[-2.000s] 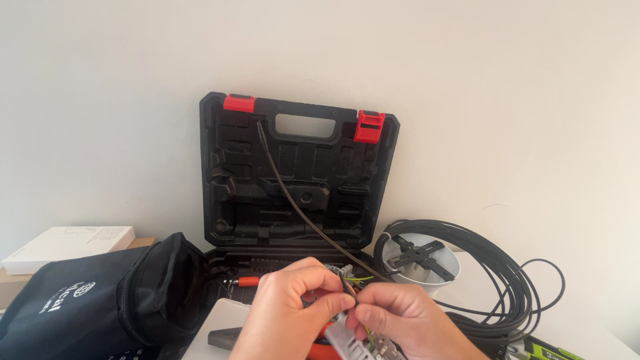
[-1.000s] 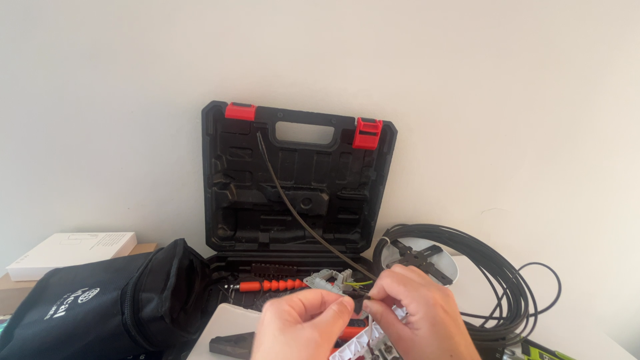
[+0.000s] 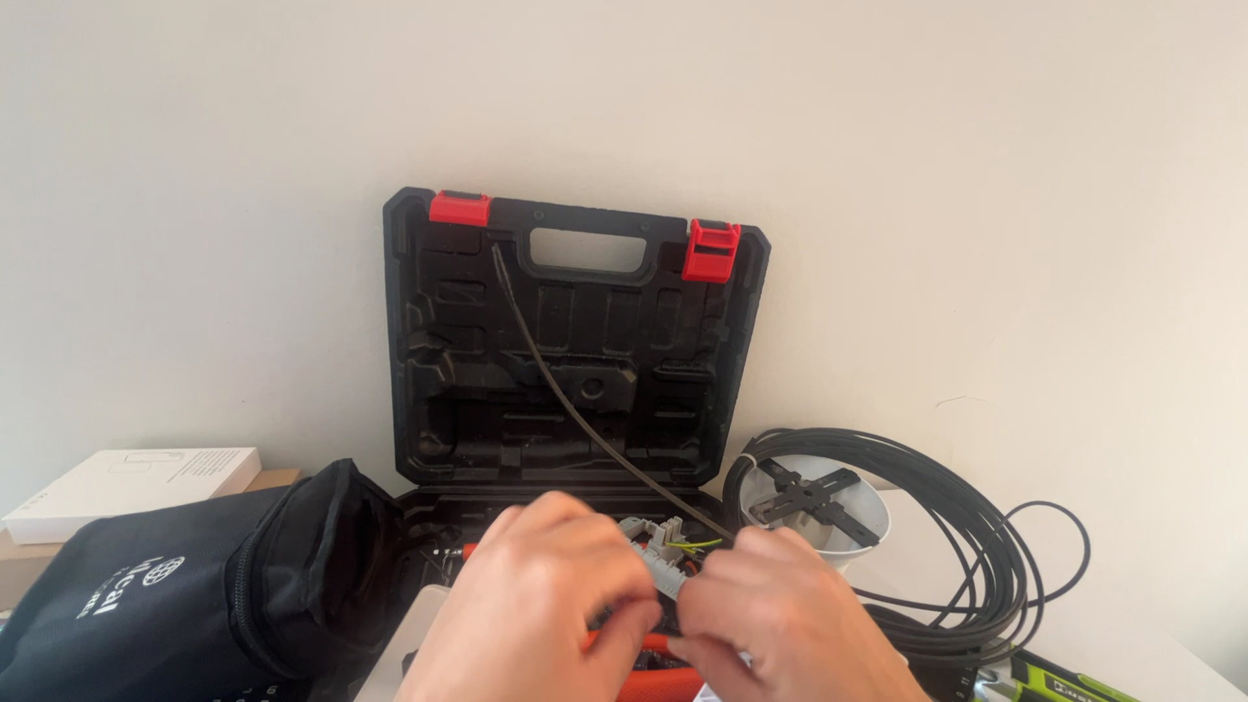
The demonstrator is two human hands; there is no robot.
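Note:
My left hand (image 3: 546,604) is at the lower middle, its fingers curled and the fingertips partly hidden. Close beside it on the right, my right hand (image 3: 770,614) is curled too, thumb and forefinger near each other. What either hand holds between the fingertips cannot be made out. Between and behind the hands show grey plastic terminal blocks (image 3: 666,570) with a green-yellow wire (image 3: 697,544). Orange tool handles (image 3: 663,681) lie below the hands. A black cable (image 3: 585,424) rises from behind my right hand across the open case lid.
A black plastic tool case (image 3: 575,341) with red latches stands open against the wall. To the left are a dark zipped bag (image 3: 185,575) and a white box (image 3: 132,487). On the right are a coil of black cable (image 3: 994,556), a white round fixture with a black cross bracket (image 3: 814,502) and a green-black tool (image 3: 1058,682).
Both hands have moved lower and nearer to me. The grey terminal blocks now show between and behind them. The orange spiral piece seen one second ago is mostly covered by my left hand.

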